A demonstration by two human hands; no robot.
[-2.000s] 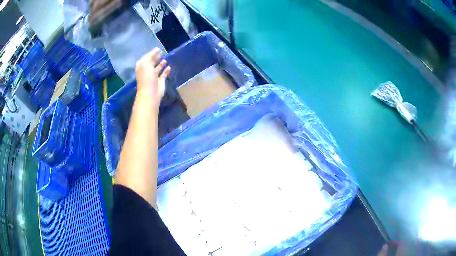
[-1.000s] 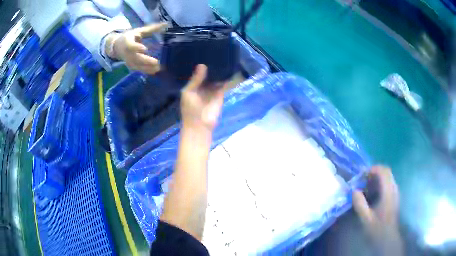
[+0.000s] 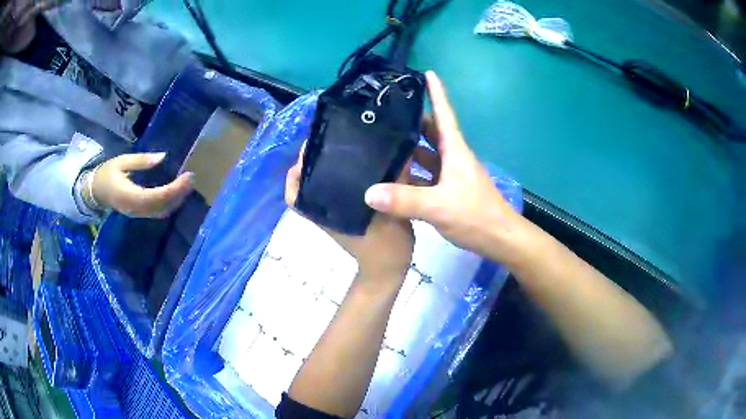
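Note:
A black housing (image 3: 352, 155) is held up over the lined crates, its open inside facing me, with thin internal wires at its upper end. A black power cord (image 3: 395, 37) runs from that end up over the bench. My left hand (image 3: 380, 237) is under and behind the housing, its fingers partly hidden by it. My right hand (image 3: 438, 176) grips the housing's right side, thumb on the near face.
White covers (image 3: 286, 295) fill a blue crate with plastic liner (image 3: 184, 360). Beside it a crate holds dark housings (image 3: 176, 254) and a cardboard divider (image 3: 217, 151). A coworker's hand (image 3: 135, 186) is over it. A bagged plug (image 3: 523, 23) and coiled cord (image 3: 658, 84) lie on the green bench (image 3: 589, 155).
The housing has moved from near the coworker's hand to above the white covers. My right hand has come from the crate rim onto it. The coworker's hand is now away from the housing.

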